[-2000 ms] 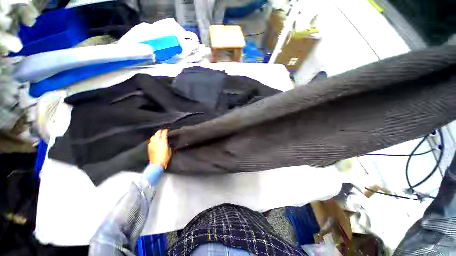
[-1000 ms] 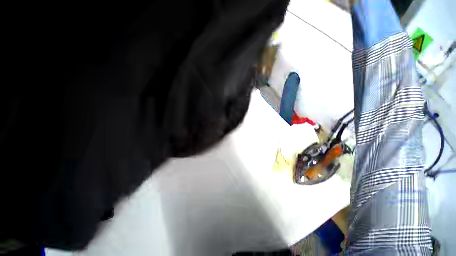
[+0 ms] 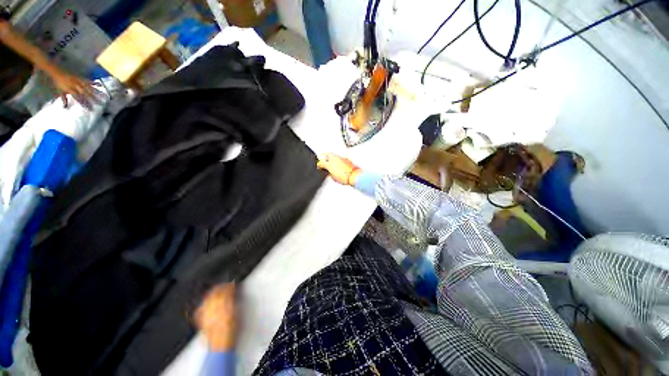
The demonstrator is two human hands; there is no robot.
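Observation:
A large black garment [image 3: 169, 176] lies spread over the white-covered pressing table [image 3: 275, 272]. A small white piece [image 3: 232, 152] shows on it. My right hand [image 3: 337, 168] pinches the garment's right corner, near the iron. My left hand [image 3: 218, 317] is blurred at the garment's near edge; whether its fingers grip the cloth cannot be told. The steam iron [image 3: 369, 106], with an orange handle and silver plate, stands on the table's right end, beyond my right hand, with nobody holding it.
Another person's hand [image 3: 75, 89] rests on white cloth at the upper left. A wooden stool [image 3: 132, 51] stands behind the table. A blue padded board [image 3: 51, 158] is at the left. Dark hoses [image 3: 372, 29] run to the iron. A carton [image 3: 458, 169] and cloth lie at the right.
The garment, raised close before the camera a second ago, now lies on the table. My right hand has come into view on its corner, my left hand at its near edge. The view has shifted.

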